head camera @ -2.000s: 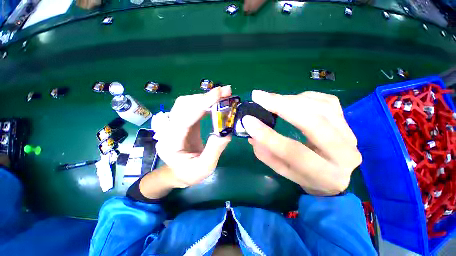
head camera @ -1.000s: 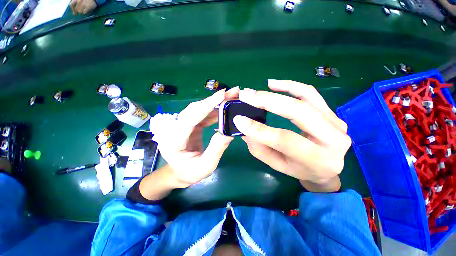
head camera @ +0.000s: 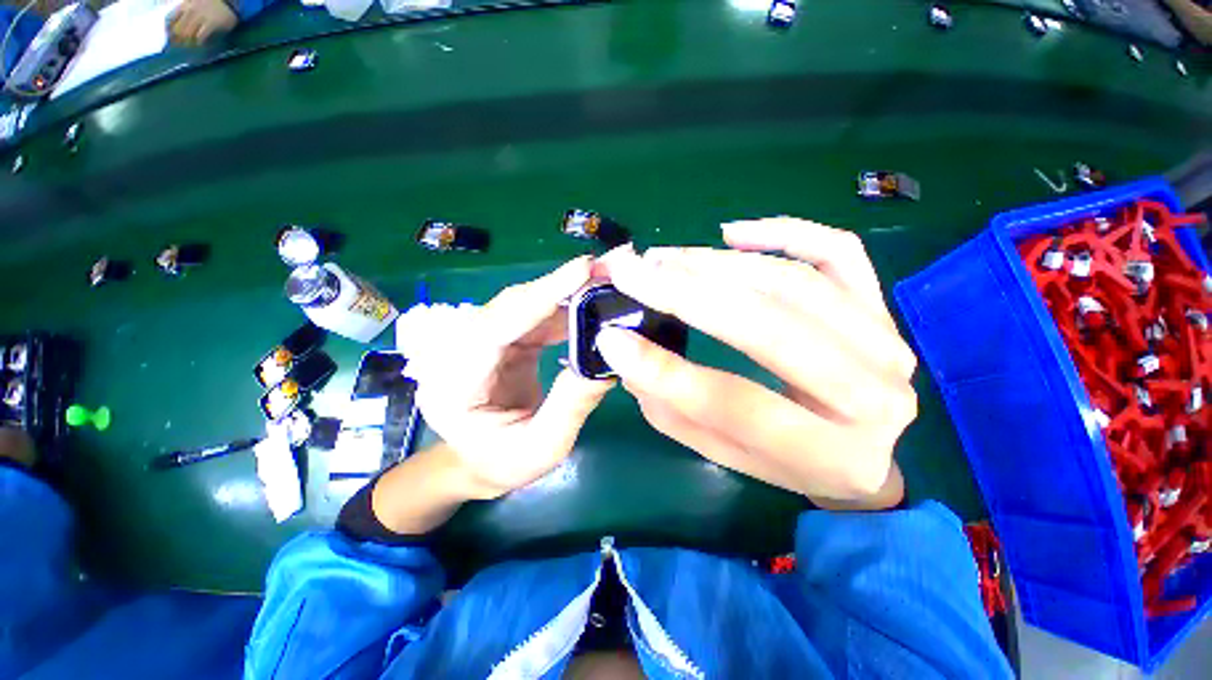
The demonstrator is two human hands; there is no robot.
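A watch case (head camera: 577,348) with a pale rim is held upright between my left hand's (head camera: 489,365) thumb and fingers, above the green bench. The glossy black display (head camera: 614,310) lies over the case, and its inside parts are hidden. My right hand (head camera: 784,359) has its thumb and fingers on the display. A dark edge shows behind my right fingers; what it is I cannot tell. White paper or wipe (head camera: 432,339) shows bunched at my left hand.
A blue bin (head camera: 990,412) heaped with red clamps (head camera: 1123,385) stands right. A solvent bottle (head camera: 343,303), smartphone (head camera: 399,412), marker pen (head camera: 210,453) and two open units (head camera: 279,379) lie left. Open watches (head camera: 436,237) are spaced along the green surface. Another person's hand (head camera: 202,19) shows upper left.
The display has been folded onto the case, covering the gold parts. My right fingers have moved left onto it. The row of open watches has shifted right.
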